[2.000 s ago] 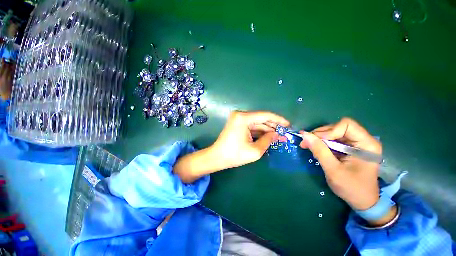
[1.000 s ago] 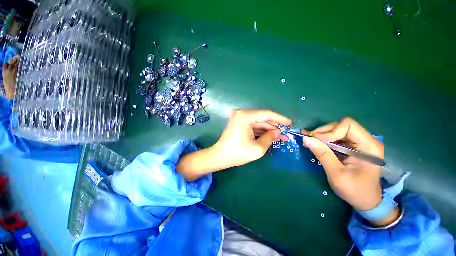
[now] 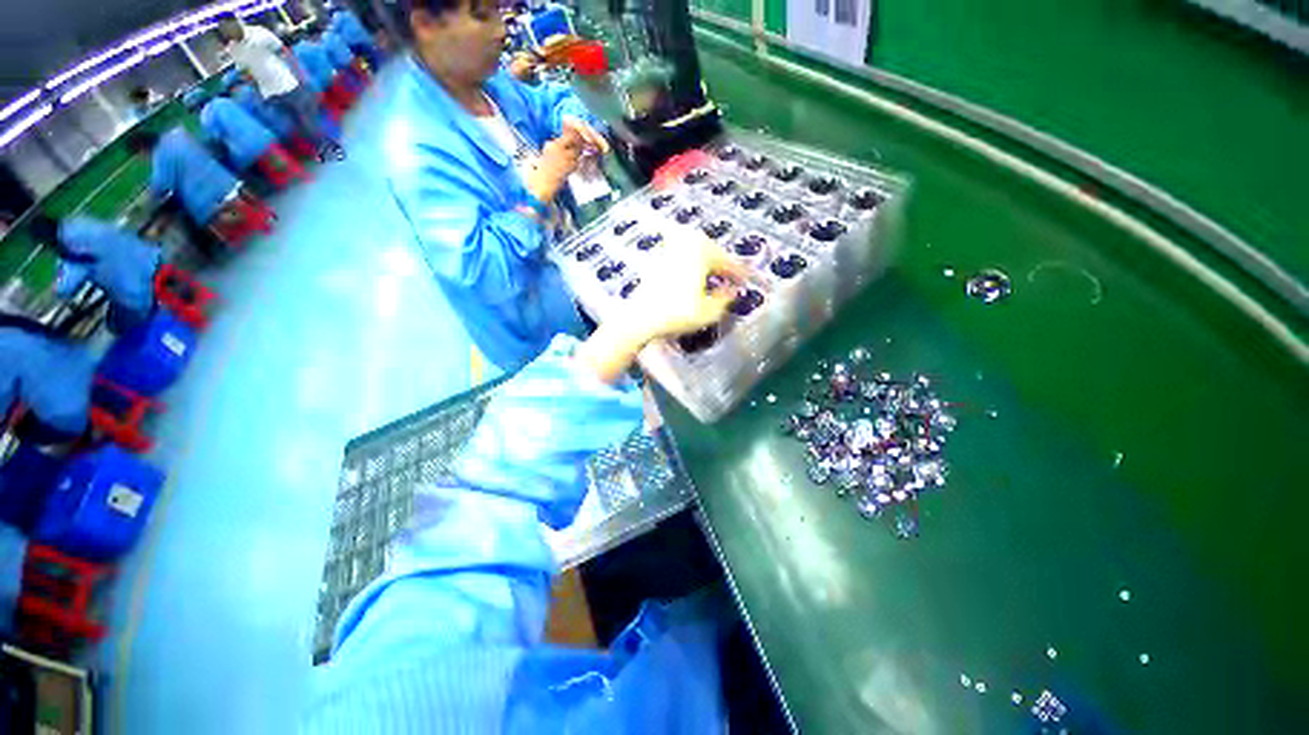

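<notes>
My left hand (image 3: pixel 689 295) reaches over the top tray of the clear blister tray stack (image 3: pixel 775 352), its fingers at a pocket near the front edge. Dark round units sit in many pockets. Whether the fingers hold a unit cannot be told; the hand is overexposed. My right hand and the tweezers are out of the picture. The pile of small round parts (image 3: pixel 873 435) lies on the green mat to the right of the stack. The pad sheet (image 3: pixel 1049 707) shows at the bottom right edge, with tiny white rings near it.
A lower blister tray (image 3: pixel 409 467) lies under and beside my left sleeve. A person in a blue smock (image 3: pixel 467 201) works beyond the stack. Another small round part (image 3: pixel 988 286) lies on the mat. More workers, red stools (image 3: pixel 65 582) and blue bins stand at the left.
The view has swung left. My left hand has moved from the pad sheet to the tray stack. My right hand and the tweezers have gone out of the picture.
</notes>
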